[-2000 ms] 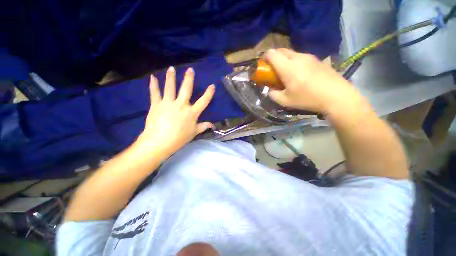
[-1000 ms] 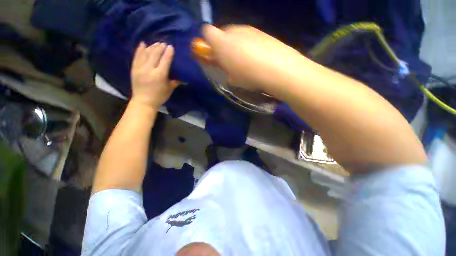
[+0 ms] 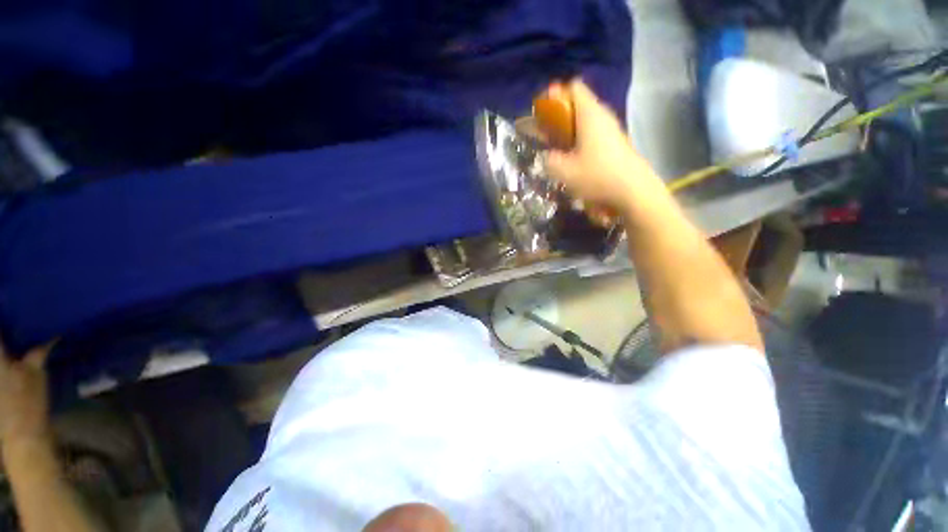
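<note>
A navy blue garment [image 3: 260, 213] lies as a long flat strip across the board, from the left edge to the iron. My right hand [image 3: 595, 156] grips the orange handle of the silver steam iron [image 3: 517, 187], which stands at the strip's right end. Whether the iron touches the cloth is hard to tell. My left hand [image 3: 23, 400] is at the far left edge, partly cut off and blurred, by the garment's lower left end. Its fingertips meet the cloth, but whether they pinch it cannot be seen.
A heap of navy cloth [image 3: 312, 68] lies behind the strip. A shiny metal frame [image 3: 449, 264] is below the iron. A white bottle [image 3: 751, 114] and a yellow-green cord [image 3: 821, 133] are at the right. A fan [image 3: 525, 314] shows below the pale table edge [image 3: 385, 304].
The iron in my right hand has moved from over the cloth at the upper middle to the strip's right end. My left hand has moved far left and down. The garment now lies flatter and straighter.
</note>
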